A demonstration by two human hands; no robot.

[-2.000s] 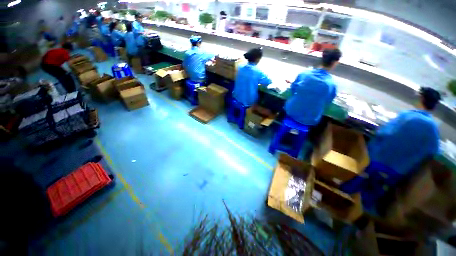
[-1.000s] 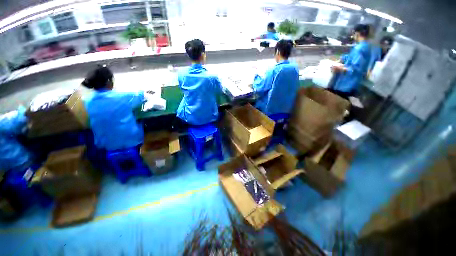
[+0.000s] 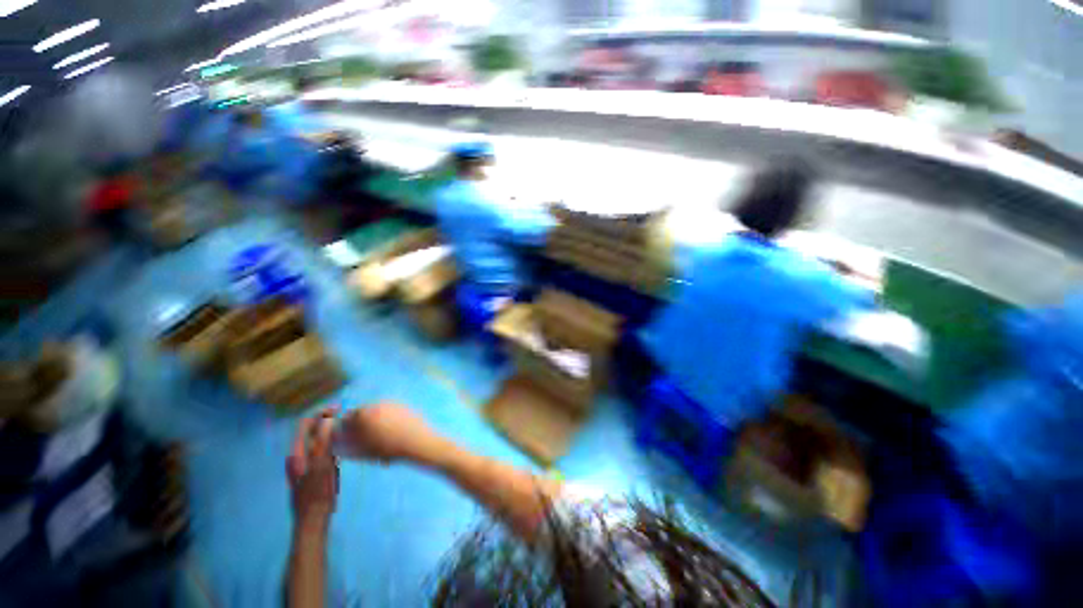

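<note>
My left hand (image 3: 314, 461) is bare and raised left of the picture's middle, fingers up and slightly apart, with nothing seen in it. My right hand (image 3: 382, 430) is bare, close beside it on the right, with its forearm reaching in from the lower middle. Its fingers are blurred and turned away, so its grip is hidden. Beyond my hands, an open carton (image 3: 283, 363) stands on the blue floor. Neither hand touches a carton that I can make out.
Workers in blue coats sit along the long bench (image 3: 974, 321) at the right. Open cartons (image 3: 568, 344) stand beside their blue stools (image 3: 683, 437). A blue stool (image 3: 267, 276) stands behind the floor cartons. Dark stacked goods (image 3: 77, 499) are at the lower left.
Both my hands have come into view. The view has swung back left from the right end of the bench and is blurred.
</note>
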